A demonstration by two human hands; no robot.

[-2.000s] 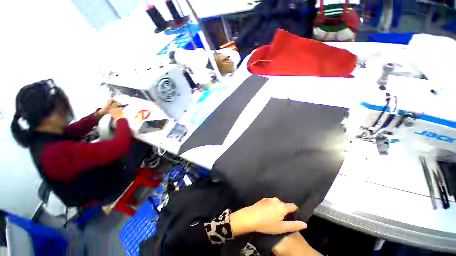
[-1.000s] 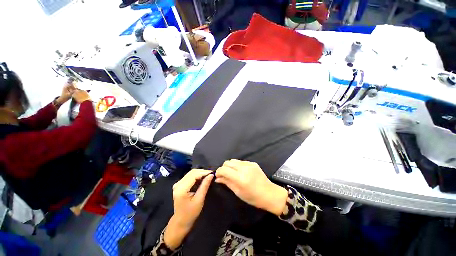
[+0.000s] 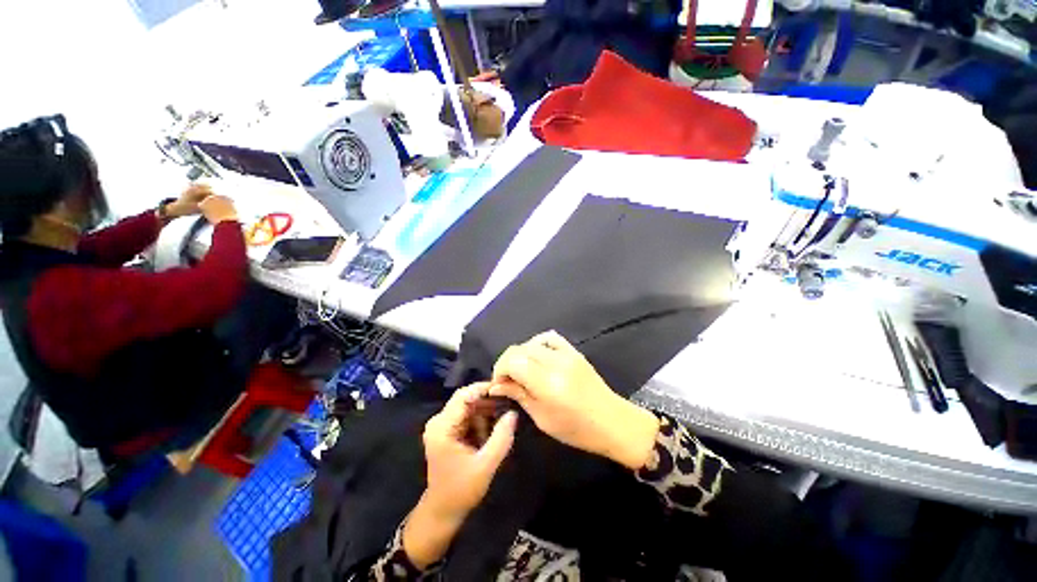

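Note:
A charcoal garment panel (image 3: 603, 267) lies on the white table, with a fold line running toward the lit needle area (image 3: 785, 267) of the sewing machine (image 3: 932, 256). Its near edge hangs over the table's front edge toward my lap. My left hand (image 3: 461, 455) and my right hand (image 3: 569, 398) meet at this near edge, fingertips together, pinching the dark cloth. The exact part pinched is hidden by my fingers. A narrow side panel (image 3: 478, 244) lies to the left of the garment panel.
Red fabric (image 3: 648, 111) lies at the table back. Tweezers (image 3: 897, 355) and a black tool (image 3: 930, 370) lie on the machine bed beside dark scraps (image 3: 972, 392). A person (image 3: 125, 296) sits at another machine (image 3: 330, 159) on the left. A blue basket (image 3: 267, 506) stands on the floor.
My left hand came into view and met my right hand at the panel's near edge. A dark fold line now shows on the panel. The view has shifted.

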